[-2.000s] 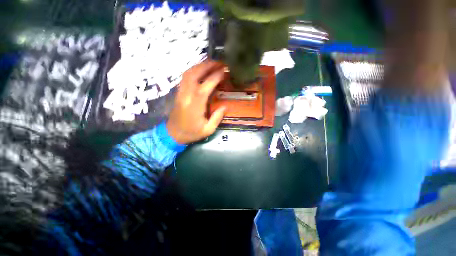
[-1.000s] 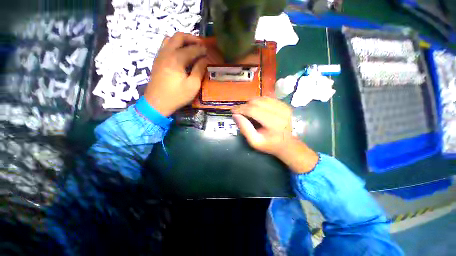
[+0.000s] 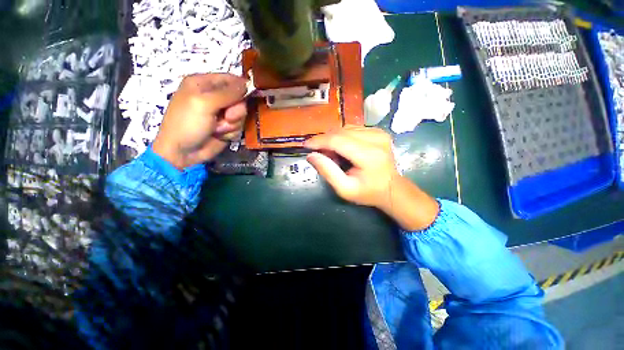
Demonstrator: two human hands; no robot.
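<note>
The orange-brown press fixture (image 3: 301, 124) lies under the olive-green press (image 3: 277, 34). A silver-white slotted nest (image 3: 297, 96) sits on it. My left hand (image 3: 205, 116) is at the fixture's left side, with a small white plastic part (image 3: 250, 83) pinched between thumb and forefinger near the nest's left end. My right hand (image 3: 356, 164) rests at the fixture's front right edge, thumb and forefinger apart; whether its fingertips hold something tiny cannot be told. Small dark pieces (image 3: 294, 168) lie on a pale patch before the fixture.
A black tray with a heap of white parts (image 3: 178, 48) is behind my left hand. Clear blister trays (image 3: 61, 137) are far left. A dropper bottle (image 3: 380, 102), crumpled tissue (image 3: 423, 108) and blue-and-white tube (image 3: 438, 74) lie right of the fixture. A grey perforated tray (image 3: 547, 130) holds white rows.
My left hand has drawn back left from the fixture's top and now shows a white part in its fingertips. My right hand came in from the far right and stays at the fixture's front edge.
</note>
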